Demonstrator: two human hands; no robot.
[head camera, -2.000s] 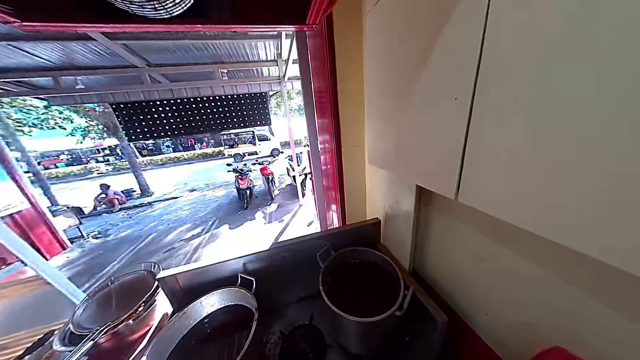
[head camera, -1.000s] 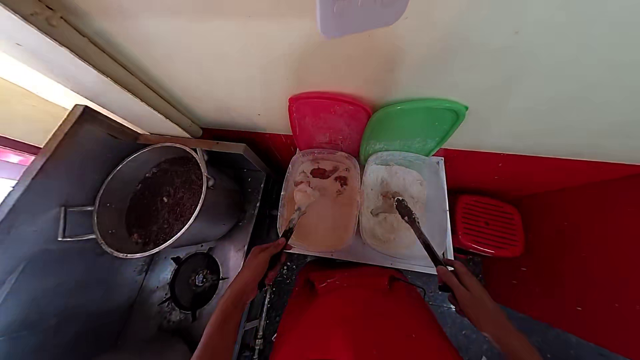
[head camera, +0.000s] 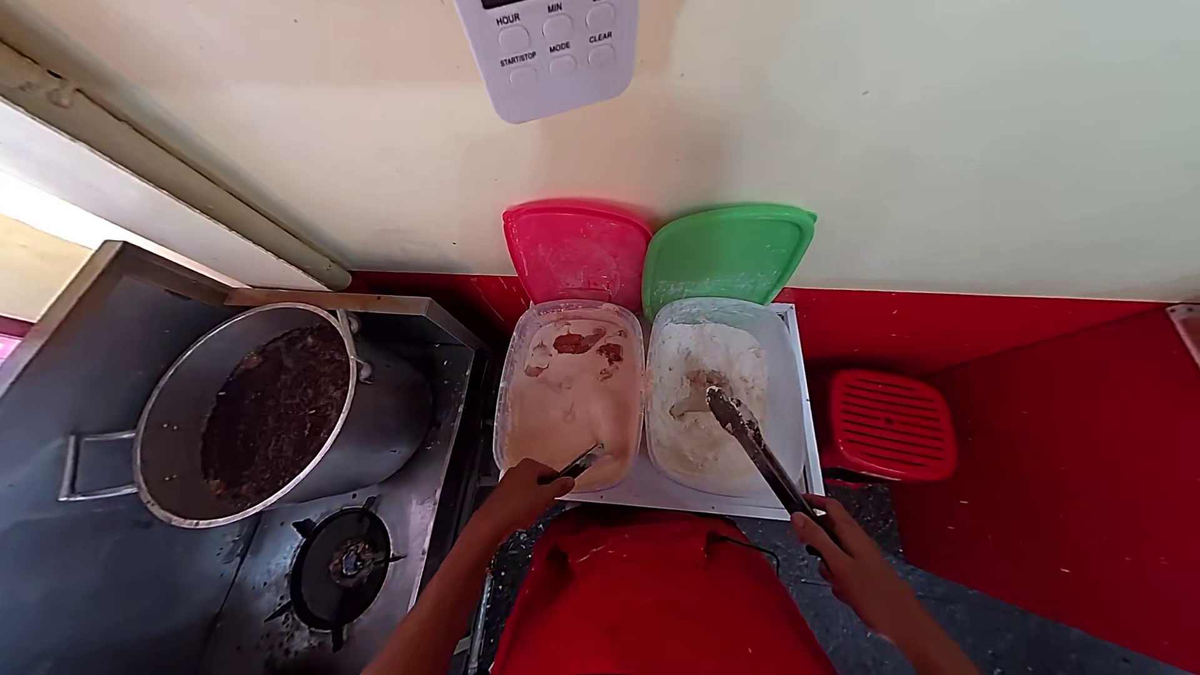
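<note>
My left hand (head camera: 527, 492) grips the dark handle of a utensil (head camera: 586, 461) whose far end reaches into the plastic tub of orange-tinted powder (head camera: 562, 412); its type cannot be told now. Dark reddish patches lie at the back of that powder. In my right hand (head camera: 839, 544) is a pair of dark-handled tongs (head camera: 764, 459), their tips over the tub of white flour-like powder (head camera: 731, 352), which has a brownish clump near the middle. A red lid (head camera: 581, 248) and a green lid (head camera: 727, 253) lean on the wall behind the tubs.
On the left stands a steel stove with a large metal pot (head camera: 272, 422) of dark contents and a gas burner (head camera: 342, 567). A red plastic stool (head camera: 891, 424) is right of the tubs. A digital timer (head camera: 553, 52) hangs on the wall. Red fabric (head camera: 656, 591) is directly below me.
The view swung from the street opening to the tubs. Since one second ago, my left hand has moved toward the front of the orange-tinted powder; the pale lump on its utensil no longer shows.
</note>
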